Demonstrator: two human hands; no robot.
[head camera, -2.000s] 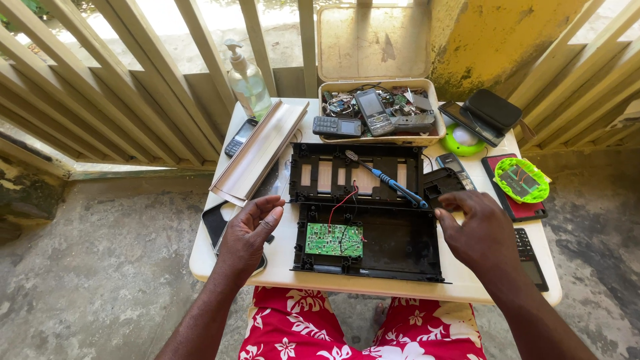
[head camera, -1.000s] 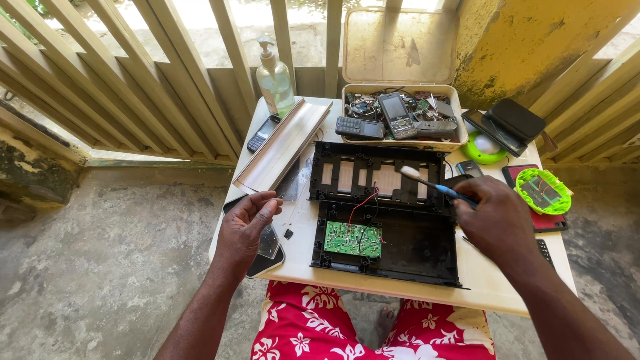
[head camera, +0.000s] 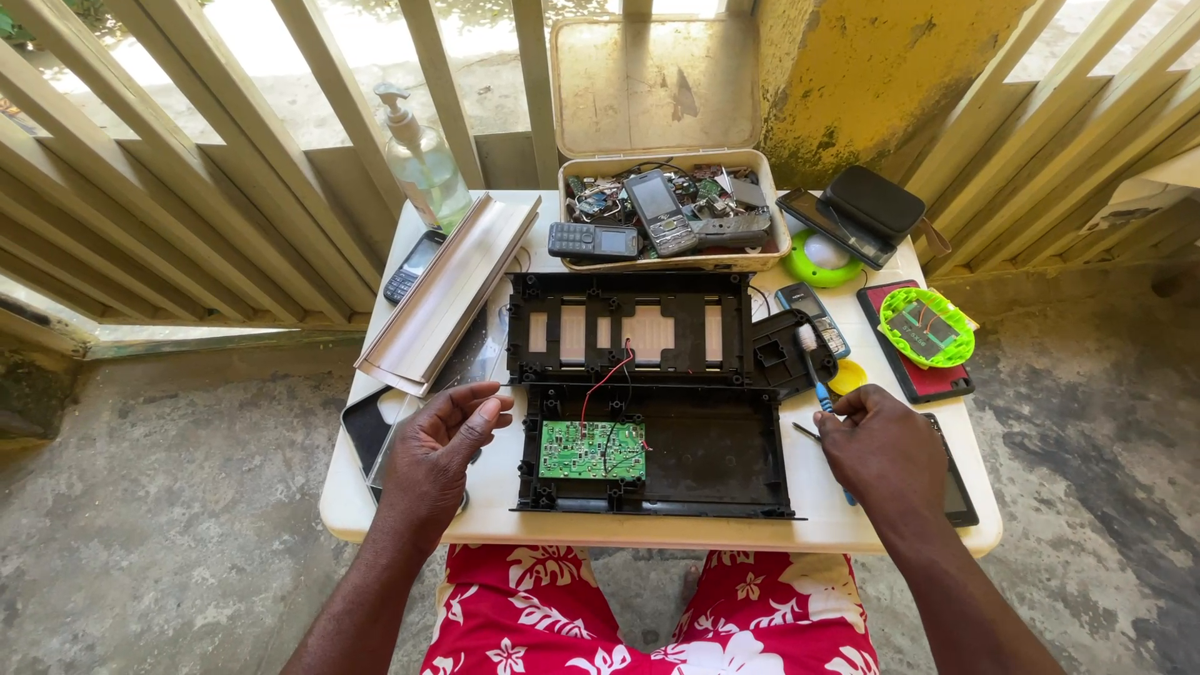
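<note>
My left hand (head camera: 436, 459) is raised at the table's left, fingers curved and slightly parted, with nothing clearly visible in it. Beside it lies an opened black plastic casing (head camera: 717, 450). A green circuit board (head camera: 586, 450) sits in the casing's lower half; red and black wires run to the upper half, which has rectangular openings. My right hand (head camera: 881, 450) is low over the right side of the table, fingers bent around the handle of a blue-and-white toothbrush (head camera: 823, 394). A thin dark tool tip (head camera: 804, 431) points out by those fingers; whether brush or tool is gripped is hidden.
Behind the casing, an open box (head camera: 773, 239) holds electronic scraps and several phones. A long pale panel (head camera: 450, 291) and pump bottle (head camera: 427, 173) stand left. Right are a blue phone (head camera: 811, 319), yellow lid (head camera: 847, 377), green round device (head camera: 926, 326) and dark phone (head camera: 952, 478). Slatted railings surround the table.
My right hand has lowered toward the tabletop; one second ago it held the toothbrush raised over the casing. The toothbrush has moved right, its head now over the small black part. My left hand stays left of the casing.
</note>
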